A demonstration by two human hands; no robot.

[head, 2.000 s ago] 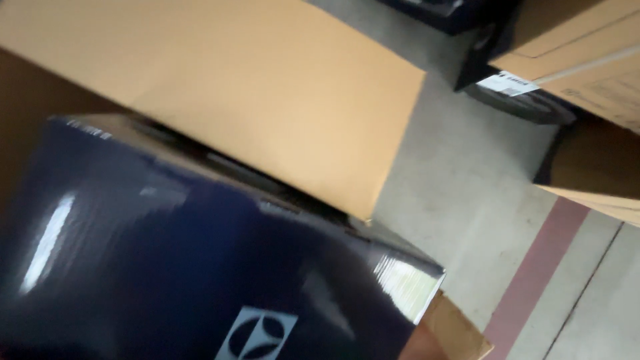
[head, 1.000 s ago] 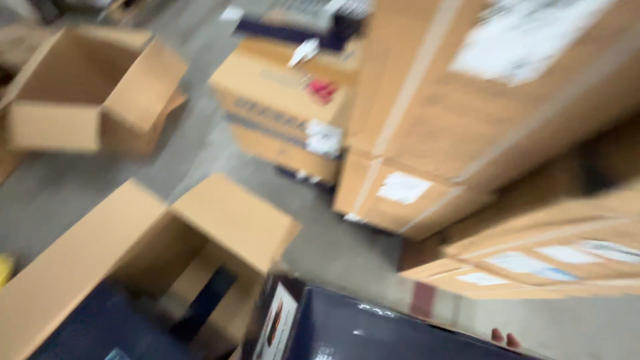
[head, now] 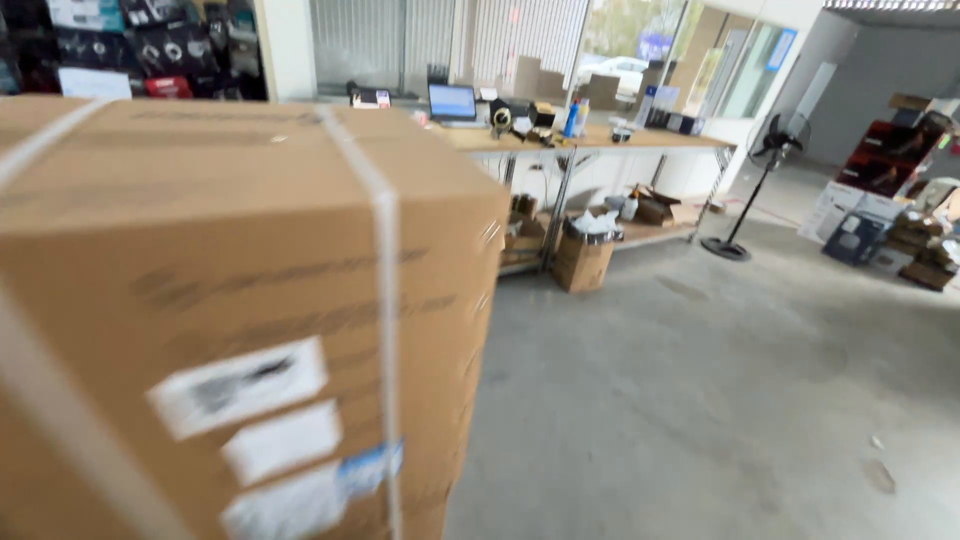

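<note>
Neither my left hand nor my right hand shows in the head view, so what they hold cannot be seen. Close in front on the left stands a large cardboard box [head: 315, 300] bound with white plastic straps [head: 388, 300]. Several white labels [head: 281, 442] with blurred print are stuck on its front. Behind it, a long workbench [head: 637, 141] carries an open laptop [head: 452, 102], a tape dispenser [head: 501, 118], a blue bottle [head: 572, 118] and small items.
A cardboard bin with a liner [head: 581, 262] stands at the bench's lower shelf. A black pedestal fan [head: 757, 187] is on the concrete floor [head: 675, 390], right of the bench. Stacked boxes [head: 877, 165] are at far right, and shelves of boxed goods [head: 157, 49] at back left.
The view has swung far, from the open cartons and dark blue box to the strapped box and workbench. Fingertips at the blue box's edge one second ago are out of view.
</note>
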